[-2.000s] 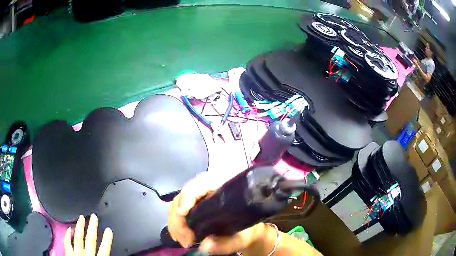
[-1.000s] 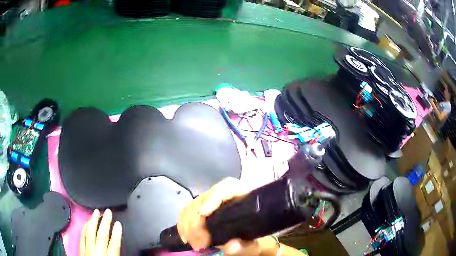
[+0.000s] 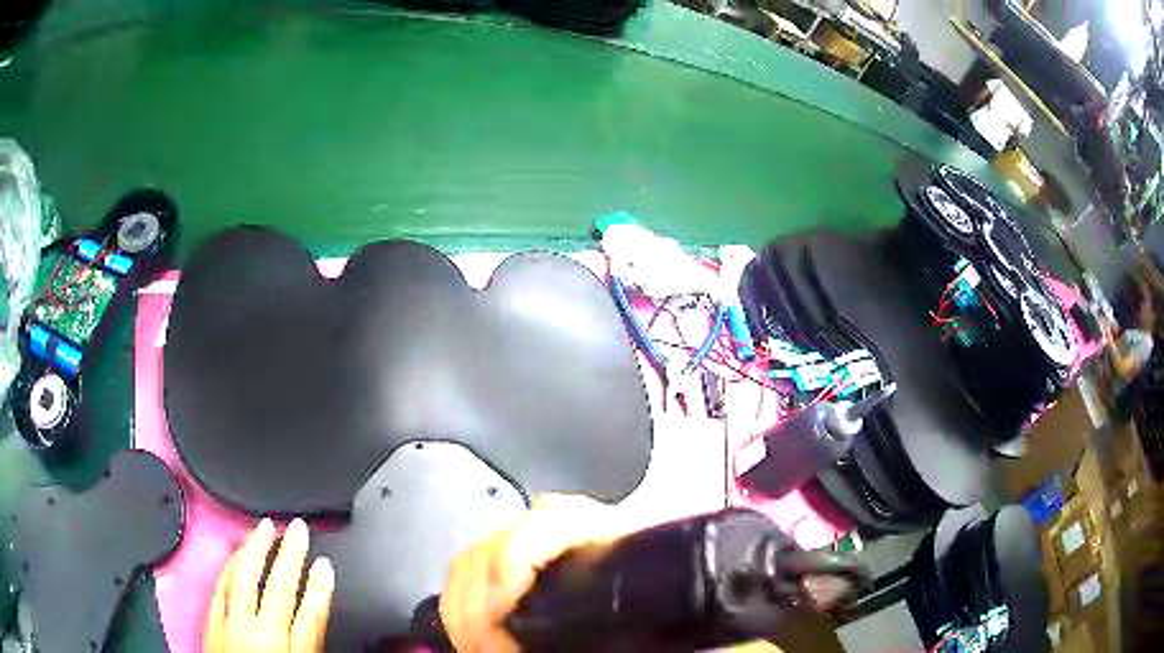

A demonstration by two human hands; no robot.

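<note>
The drum pad body [image 3: 383, 370] lies matte side up on the pink mat. The back cover [image 3: 434, 510], with small screw holes, lies over its near edge. My right hand [image 3: 492, 587] is closed around the thick black electric screwdriver [image 3: 651, 580] at the bottom centre. Its tip is over the cover but blurred, so I cannot tell if it touches a screw. My left hand [image 3: 271, 600] is bare, fingers spread, at the cover's left side near the bottom edge. Whether it presses on the cover is unclear.
At left lie an open control/speaker unit with a green circuit board [image 3: 70, 306], a second back cover [image 3: 96, 549] and clear plastic [image 3: 19, 204]. Right of the pad are blue-handled pliers [image 3: 638, 334], a dark squeeze bottle [image 3: 798, 447] and stacked pads [image 3: 894, 344]. More pads [image 3: 996, 574] stand lower right.
The view has shifted, so the bench things sit further right. The screwdriver has swung to lie flatter over the cover, still in my right hand. My left hand stays at the cover's left side.
</note>
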